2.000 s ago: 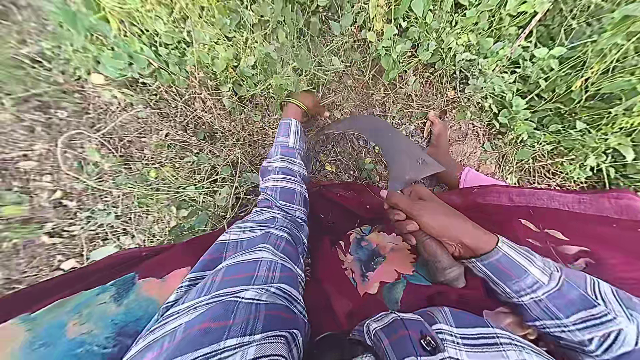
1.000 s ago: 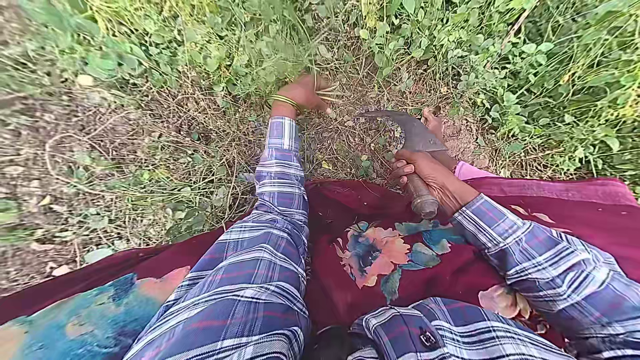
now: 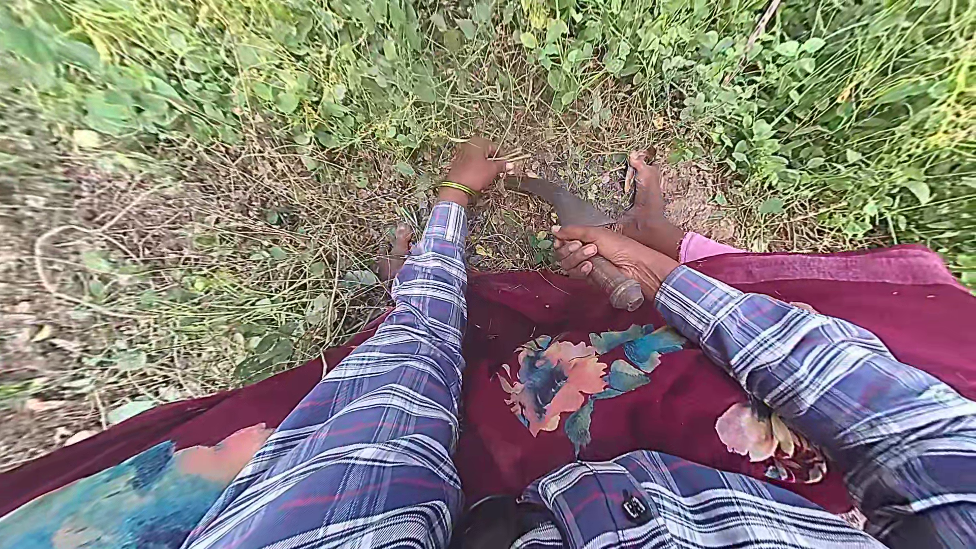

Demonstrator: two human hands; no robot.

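My right hand (image 3: pixel 610 255) is closed round the wooden handle (image 3: pixel 616 284) of a sickle. Its broad curved metal blade (image 3: pixel 564 202) points up and left, low over the ground, with the tip close to the fingers of my left hand (image 3: pixel 476 164). That left hand, with yellow-green bangles at the wrist, is closed on a few thin plant stems (image 3: pixel 518 157) at the edge of the weeds. How the stems run beneath the fingers is hidden.
Green leafy weeds (image 3: pixel 343 84) stand ahead, with taller grass (image 3: pixel 900 114) at the right. Dry cut stalks (image 3: pixel 229 198) litter the ground at left. My bare feet show beside the blade (image 3: pixel 648 191) and by the left sleeve (image 3: pixel 398 244). A maroon flowered cloth (image 3: pixel 534 305) covers my lap.
The sickle has swung: its blade was raised higher over the lap side two seconds ago and is now low, its tip by my left hand. My left hand has moved to the right onto stems.
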